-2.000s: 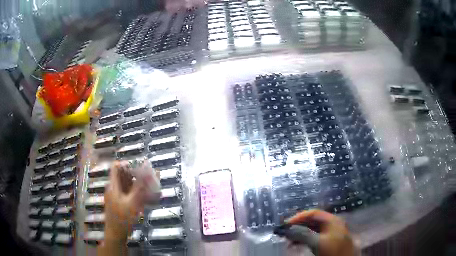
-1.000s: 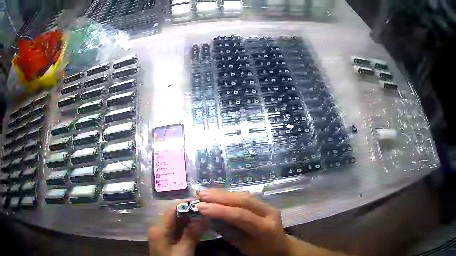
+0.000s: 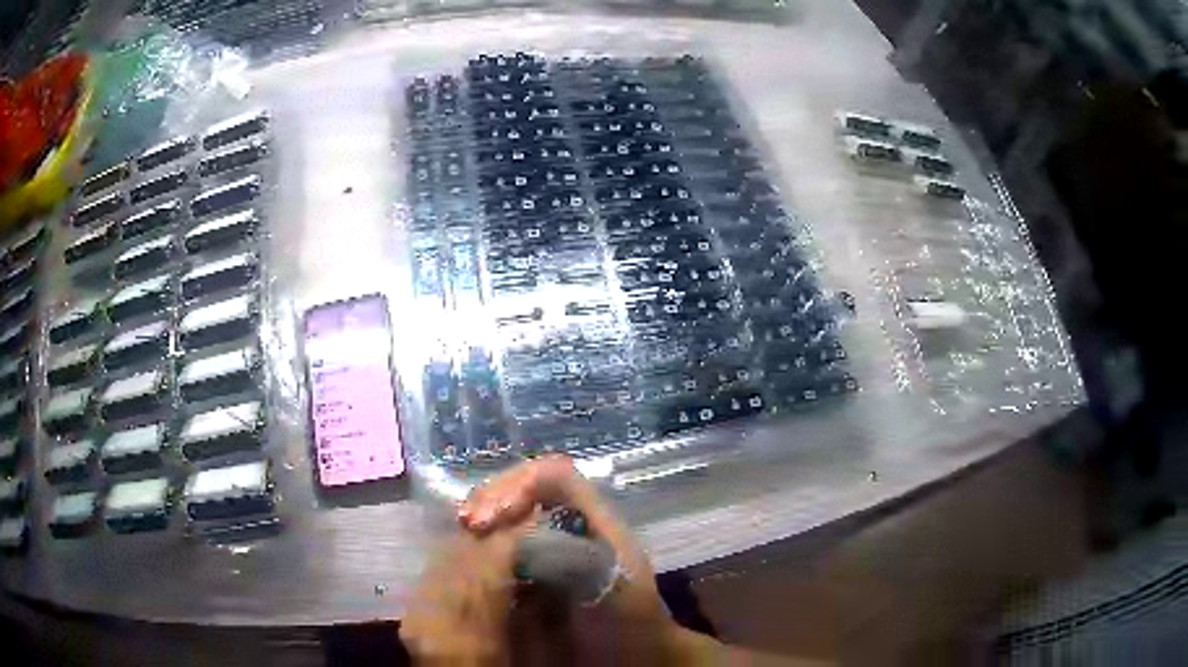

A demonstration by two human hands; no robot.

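My left hand (image 3: 463, 606) and my right hand (image 3: 612, 554) are together at the front edge of the table. Between their fingers is a small dark part (image 3: 568, 521), mostly hidden; a pale grey covering (image 3: 567, 563) shows on a finger or thumb there. Whether a white battery block is also held cannot be seen. The clear tray of black parts (image 3: 586, 261) lies just beyond the hands. The tray of battery units (image 3: 137, 378) lies to the left, white blocks with black edges in rows.
A lit smartphone (image 3: 354, 397) lies between the trays. A sparsely filled clear tray (image 3: 971, 313) is at the right. The yellow bin (image 3: 52, 176) with red material (image 3: 37, 117) and a crumpled clear bag (image 3: 163, 78) are at the upper left. The table's front edge curves below.
My left hand has left the battery tray and met my right hand at the table's front edge. Since the last frame, the dark-and-white item end is more covered by fingers. The view has shifted right.
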